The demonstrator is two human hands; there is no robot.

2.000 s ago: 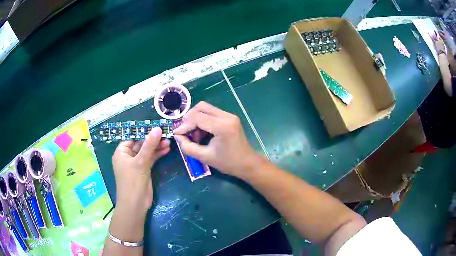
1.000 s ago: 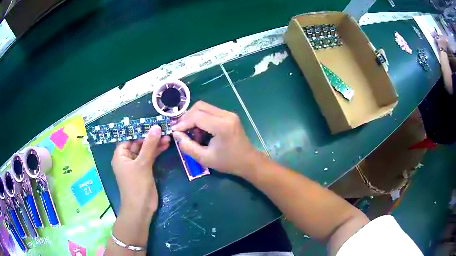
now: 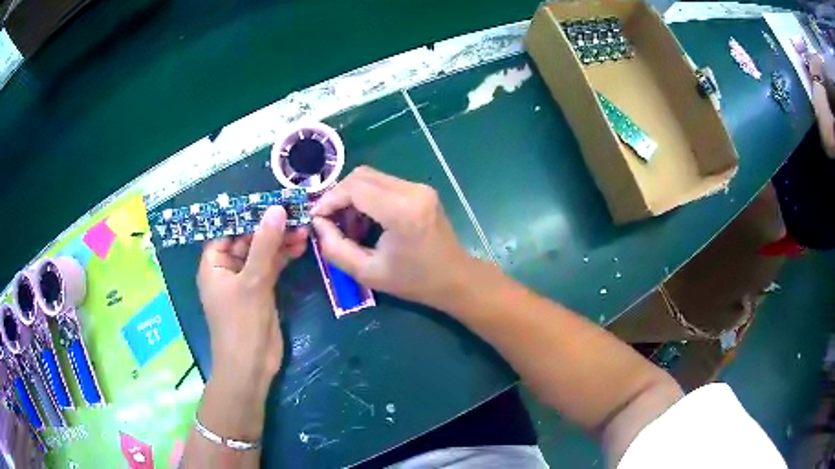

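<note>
My left hand (image 3: 245,275) holds a blue-green circuit board strip (image 3: 212,218) between thumb and fingers, level across the neck of a pink handheld fan. The fan's round head (image 3: 309,157) with its dark centre lies above the strip. Its open handle with a blue battery (image 3: 347,289) lies below, partly hidden by my right hand. My right hand (image 3: 389,240) has thumb and forefinger pinched together at the strip's right end, beside the fan neck. Whatever is between those fingertips is too small to make out.
Several pink fans with blue batteries (image 3: 82,368) lie on a lime green printed sheet (image 3: 117,343) at left. A cardboard box (image 3: 632,197) at right holds board strips (image 3: 597,41) and a green board piece (image 3: 626,126). Another person's arm (image 3: 822,108) shows at far right.
The whole view has shifted, so the bench things sit slightly higher in the picture. Both hands stay at the strip and the fan neck, with little visible change in their grip.
</note>
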